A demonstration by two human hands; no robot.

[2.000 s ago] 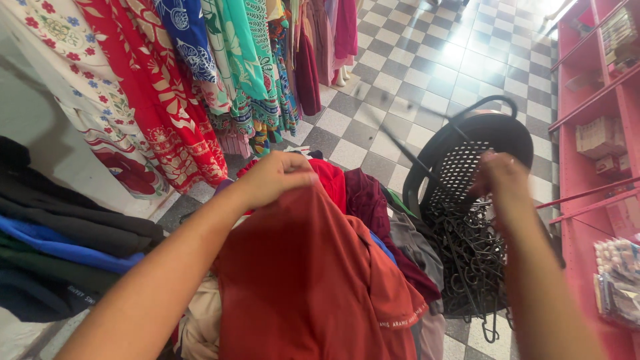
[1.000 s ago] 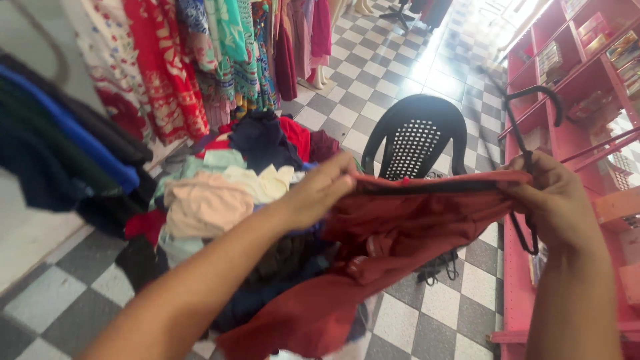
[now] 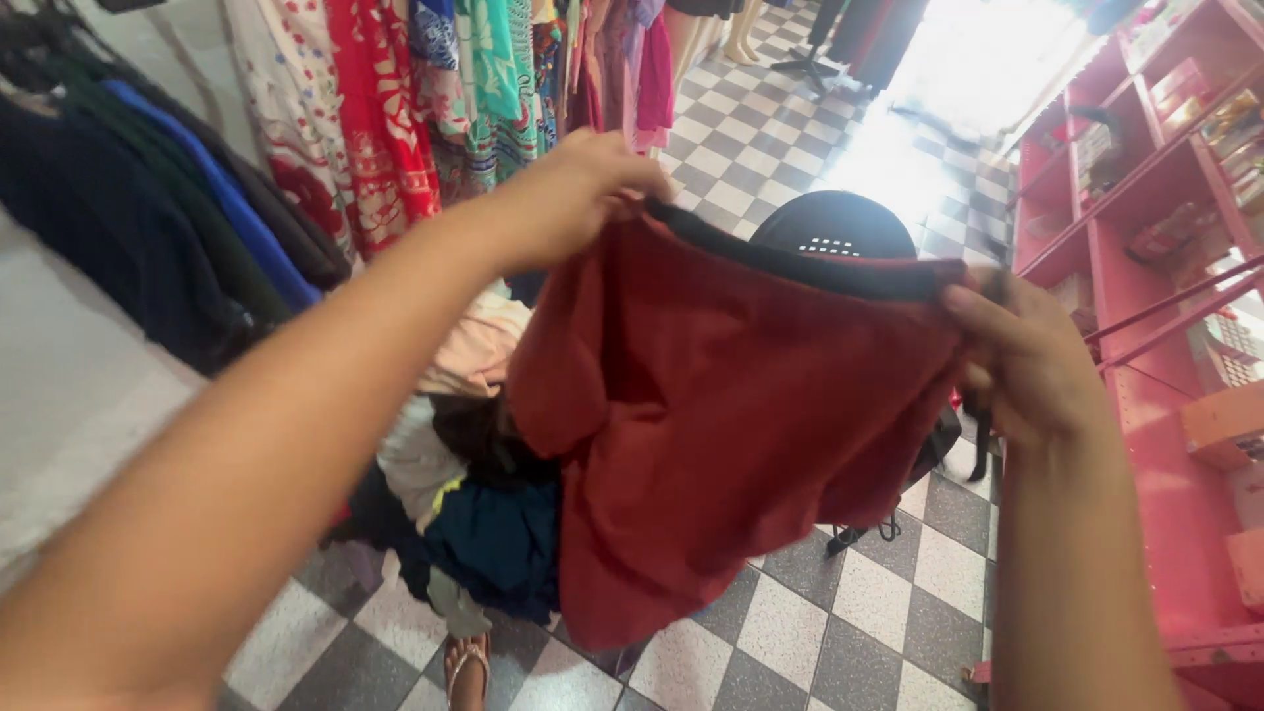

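A rust-red garment (image 3: 721, 395) with a dark band along its top edge hangs stretched between my two hands. My left hand (image 3: 588, 193) pinches one end of the band, and my right hand (image 3: 1017, 346) grips the other end. Part of a black hanger (image 3: 978, 430) shows below my right fingers, mostly hidden by the hand. Behind the garment stands a black plastic chair (image 3: 834, 222), largely covered by it. A heap of folded and crumpled clothes (image 3: 494, 533) lies to the left, partly behind the garment.
Dark and blue garments (image 3: 148, 217) hang at the left, patterned dresses (image 3: 380, 128) at the top left. Pink shelving (image 3: 1155, 425) with boxes runs along the right. A sandalled foot (image 3: 467, 671) is on the checkered floor (image 3: 780, 622) at the bottom.
My right hand was over the chair with the hangers and now holds the garment's band. The garment has been lifted off the heap and spread between both hands.
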